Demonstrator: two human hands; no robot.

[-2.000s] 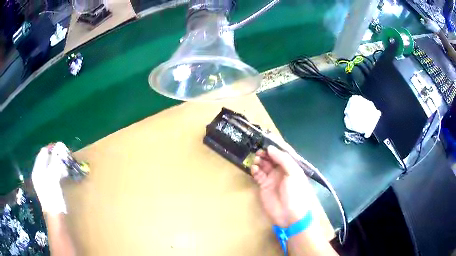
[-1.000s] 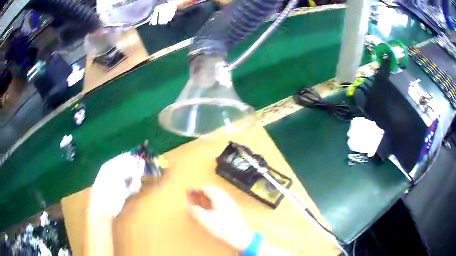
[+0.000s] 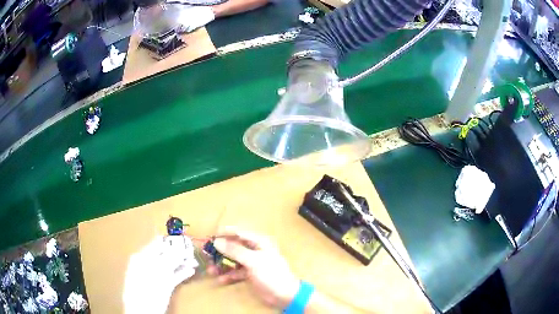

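Note:
My left hand [image 3: 156, 273] wears a white glove and holds a wired assembly [image 3: 175, 227] with a round dark end pointing up and a white body. My right hand [image 3: 254, 264], bare with a blue wristband, pinches a small dark blue and yellow part [image 3: 214, 250] of it just to the right. Thin reddish wires run between the two parts. The soldering iron [image 3: 392, 251] lies across the black stand [image 3: 334, 211] at the board's right. The stand's yellowish tray [image 3: 358, 239] is partly under the iron. Fine details between the fingers are blurred.
A clear fume hood [image 3: 306, 138] hangs above the tan board [image 3: 135, 236]. Two assemblies [image 3: 75, 164] lie on the green belt [image 3: 184, 116]; several are heaped [image 3: 40, 282] at lower left. Black cables [image 3: 429, 144], a white lump [image 3: 474, 187] and a green spool [image 3: 516, 101] are at right. Another person's arm [image 3: 236, 7] shows at top.
My left hand has brought the assembly over the board. My right hand has left the iron and stand and now holds part of the assembly. The view has shifted, and more belt shows at left.

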